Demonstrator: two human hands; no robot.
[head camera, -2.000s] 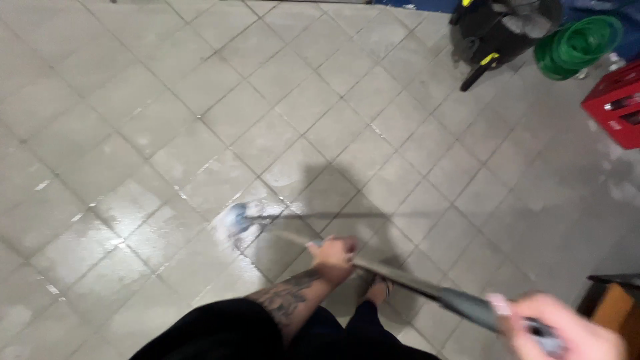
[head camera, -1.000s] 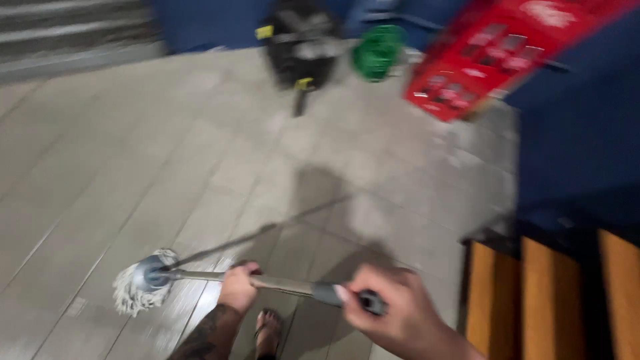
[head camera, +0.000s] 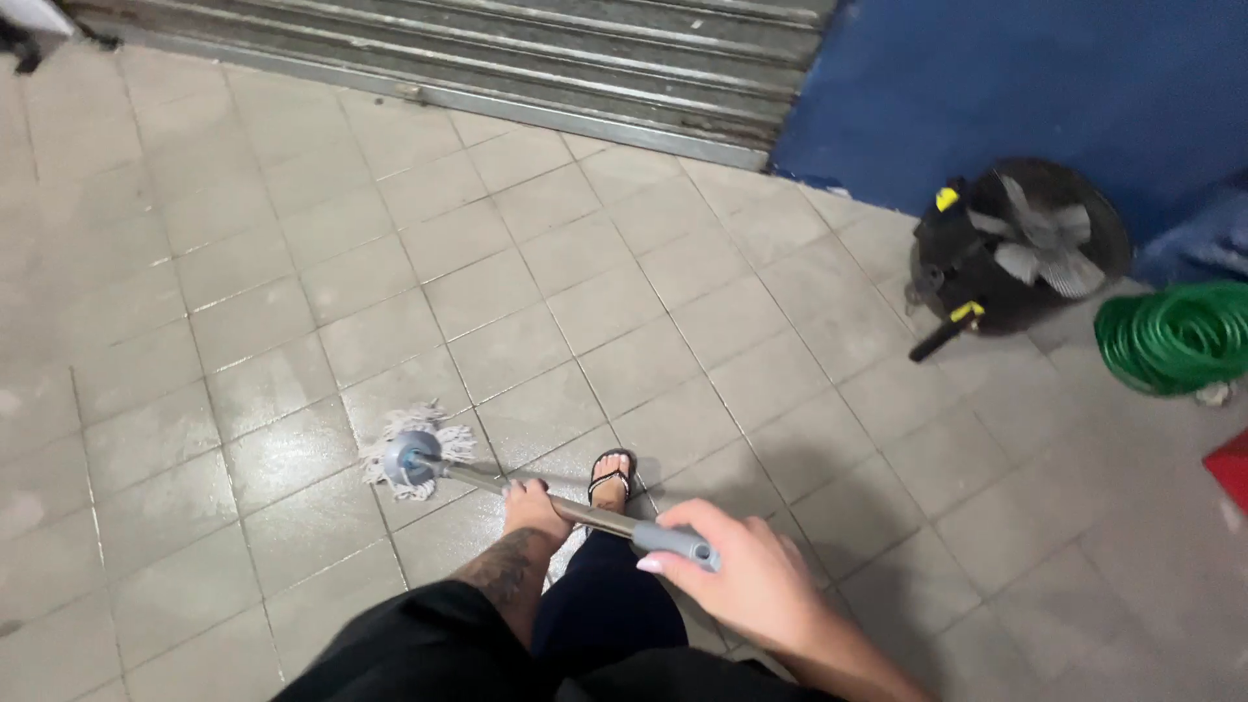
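Note:
A string mop with a round grey head (head camera: 411, 458) rests on the wet tiled floor, its pale strands spread around it. Its metal handle (head camera: 595, 517) slants from the head toward my body. My left hand (head camera: 536, 512) is wrapped around the lower part of the handle. At the grey plastic grip on the handle's upper end, my right hand (head camera: 736, 570) holds on, with its thumb below the grip. One of my feet in a black flip-flop (head camera: 611, 475) shows just beyond the handle.
A ribbed metal roller shutter (head camera: 487, 58) borders the floor at the top, beside a blue wall (head camera: 955, 88). Against that wall stands a black floor fan (head camera: 1024, 244). A coiled green hose (head camera: 1175, 336) and part of a red object (head camera: 1230, 468) lie at the right.
The view has swung left, bringing the roller shutter into sight and leaving the orange-edged steps out of it. Both hands still hold the mop, whose handle now slants more steeply down to the right.

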